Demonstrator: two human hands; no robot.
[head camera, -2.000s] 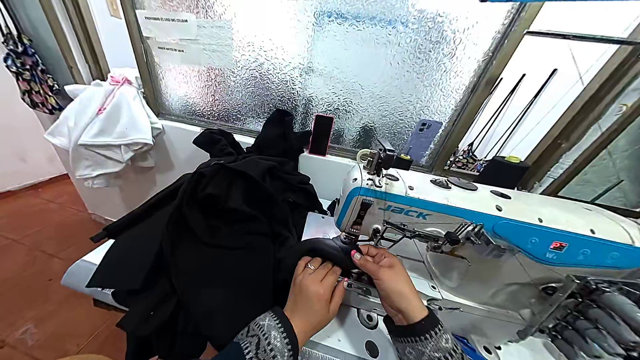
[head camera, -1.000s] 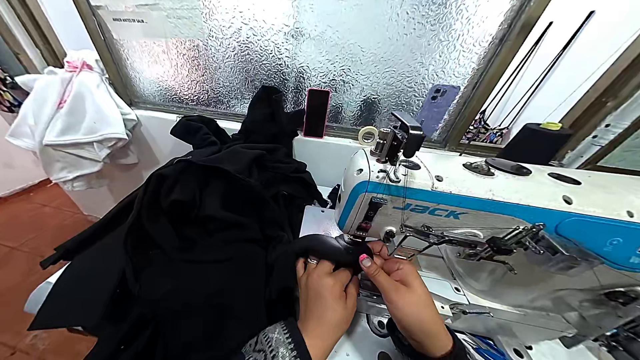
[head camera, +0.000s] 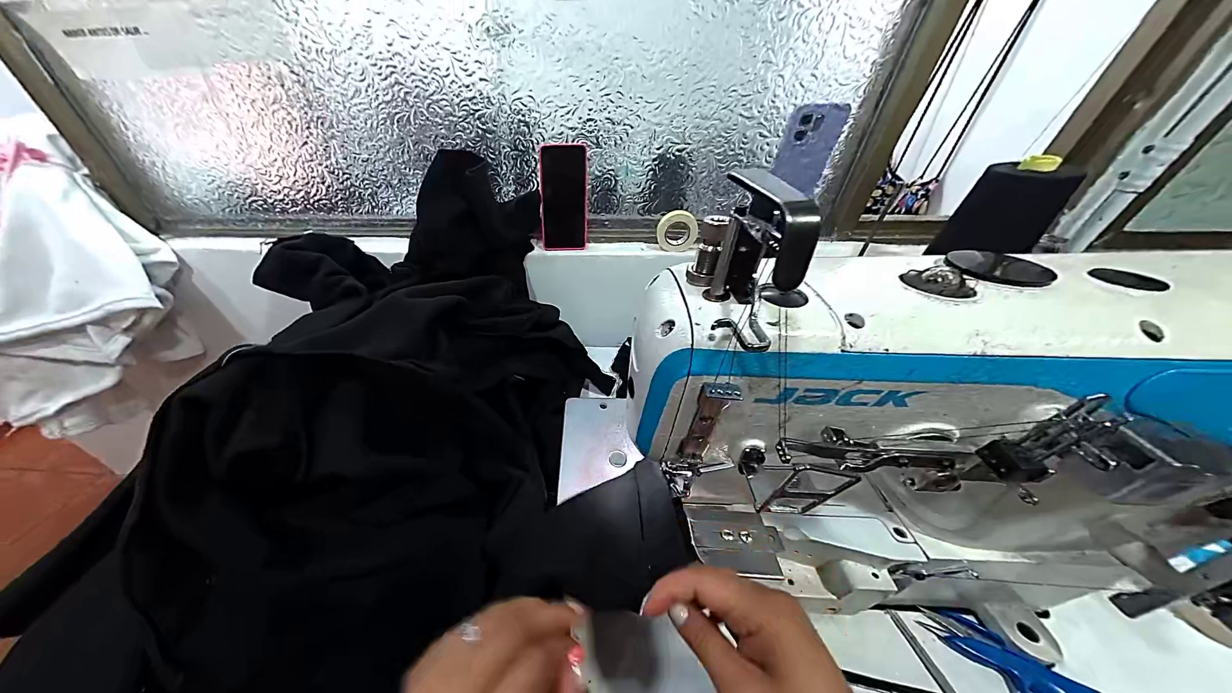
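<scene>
A black fabric garment (head camera: 337, 500) lies heaped left of a white and blue Jack industrial sewing machine (head camera: 924, 318). Its flat, stitched edge (head camera: 616, 529) reaches the needle and presser foot area (head camera: 679, 476). At the bottom, my left hand (head camera: 505, 645), with a ring, is curled just below the garment and blurred. To its right, my right hand (head camera: 746, 626) has thumb and index finger drawn together, close to the garment's lower edge. A blurred greyish patch shows between the hands; whether either hand grips it or the fabric cannot be told.
Blue-handled thread snips (head camera: 1001, 654) lie at the lower right. On the ledge behind stand a phone with a pink edge (head camera: 564, 197) and a tape roll (head camera: 677, 231). A purple phone (head camera: 810, 149) leans at the window. A black thread cone (head camera: 1006, 207) stands behind the machine; white garments (head camera: 72, 279) hang left.
Both hands have moved from the black fabric beside the needle area down toward the bottom of the view. The stitched edge they covered now shows. The view has moved closer to the machine.
</scene>
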